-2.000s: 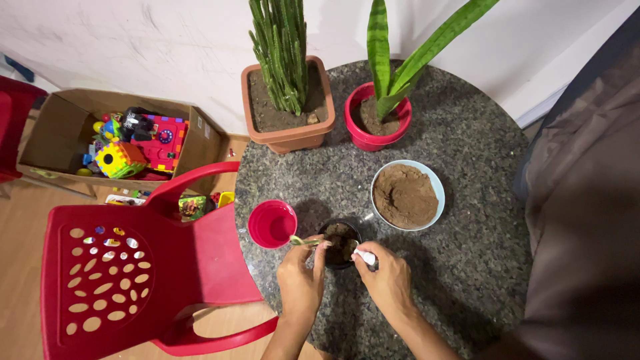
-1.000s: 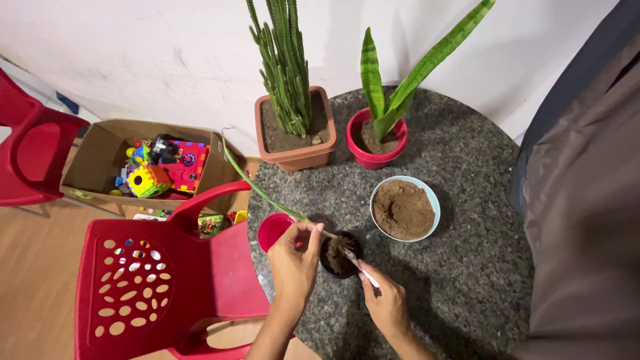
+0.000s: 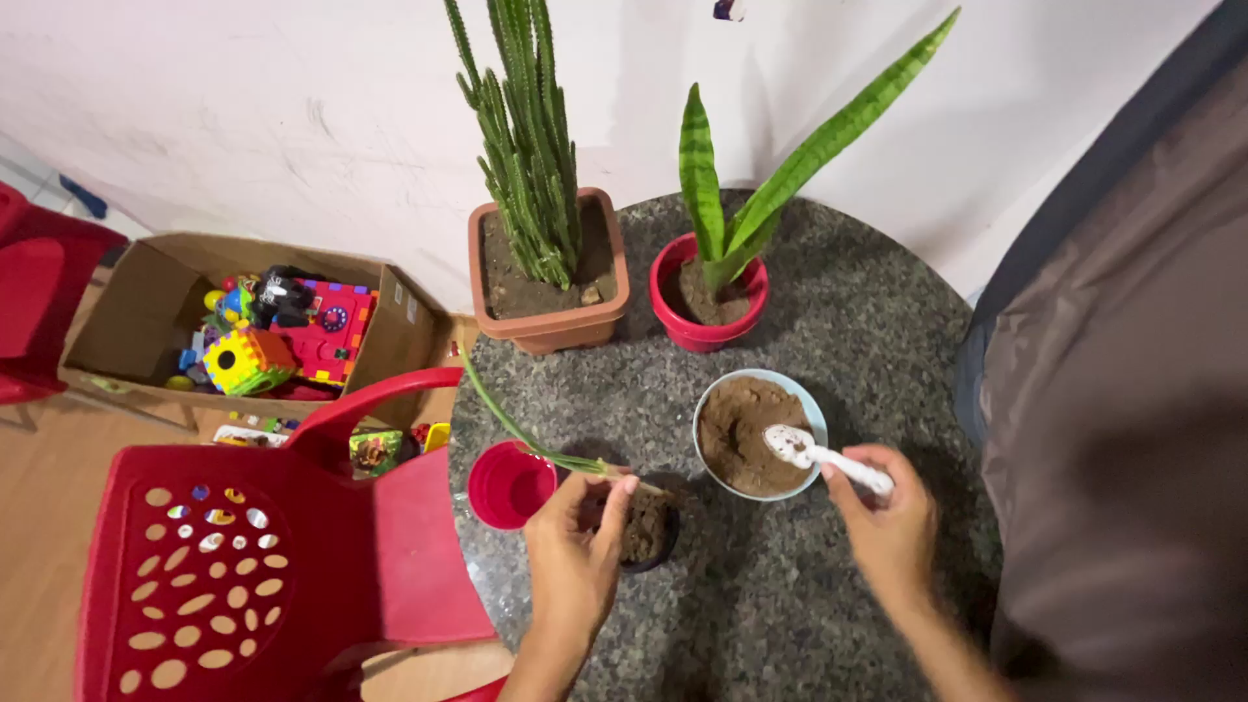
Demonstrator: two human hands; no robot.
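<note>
Between the thumb and fingers of my left hand (image 3: 575, 546) is the base of a long green plant stem (image 3: 517, 426), over a small black pot (image 3: 648, 531) that holds soil. My right hand (image 3: 889, 517) grips the handle of a small white trowel (image 3: 829, 460). Its blade, with bits of soil on it, is over the brown soil (image 3: 746, 434) in a light blue bowl (image 3: 704, 466). To the left of the black pot stands a pink-red cup (image 3: 509, 485).
A square terracotta-coloured pot (image 3: 561, 327) with a cactus and a red pot (image 3: 707, 336) with a snake plant stand at the back of the round granite table (image 3: 760, 595). A red plastic chair (image 3: 322, 565) and a cardboard box (image 3: 409, 317) of toys are at left; dark fabric (image 3: 1121, 390) hangs at right.
My right hand has moved the white trowel from the black pot to the soil bowl. My left hand still holds the stem by the black pot.
</note>
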